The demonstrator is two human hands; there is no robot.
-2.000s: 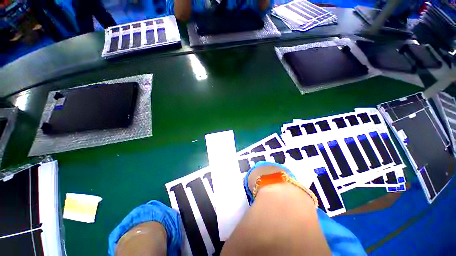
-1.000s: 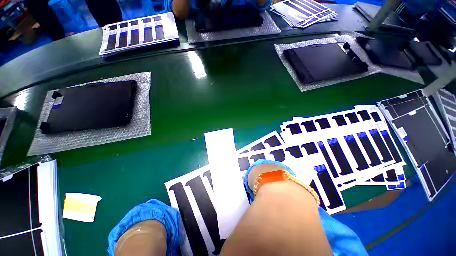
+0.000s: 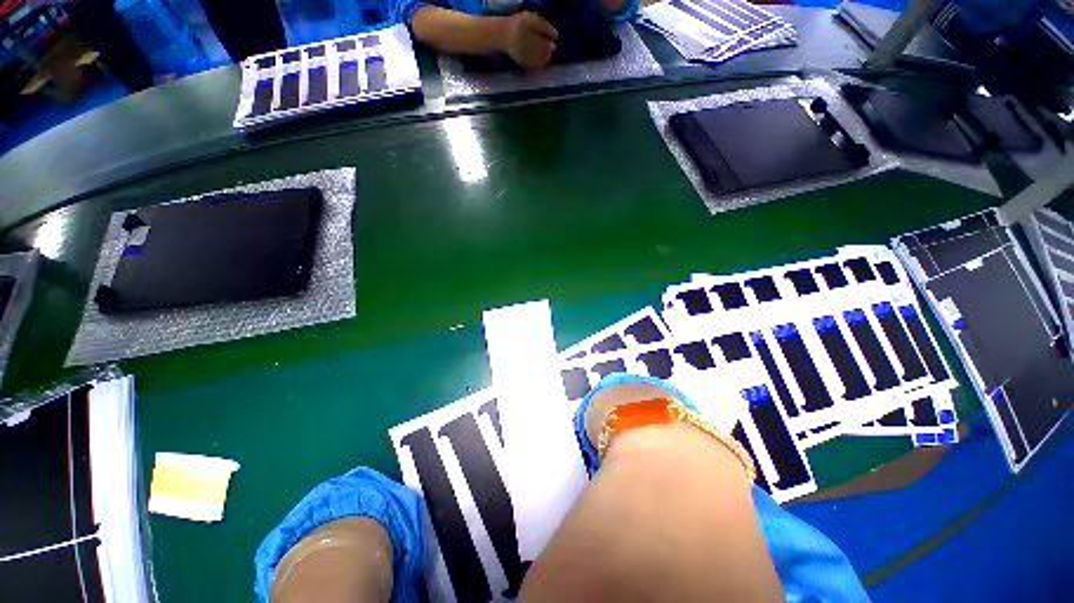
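My left hand point(image 3: 333, 565) and my right hand point(image 3: 660, 524) show only as wrists and skin beyond blue cuffs at the bottom edge. Their fingers are out of the picture. A braided bracelet with an orange part is on the right wrist. A plain white strip point(image 3: 522, 353) lies across a die-cut sheet with long black strips point(image 3: 448, 512); its lower end passes behind my right hand. More die-cut sheets point(image 3: 813, 300), with black pieces and blue ends, overlap at the right of my right wrist.
Black units lie on pale foam at left point(image 3: 218, 251) and right point(image 3: 766, 147). A yellowish paper piece point(image 3: 191, 486) lies at left. Large black die-cut sheets stand at far left point(image 3: 41, 495) and right point(image 3: 989, 330). A person's hand point(image 3: 530, 40) is at a unit across the green bench.
The hand and forearm of the person opposite have come into view over their unit. My wrists and the sheets have not visibly moved.
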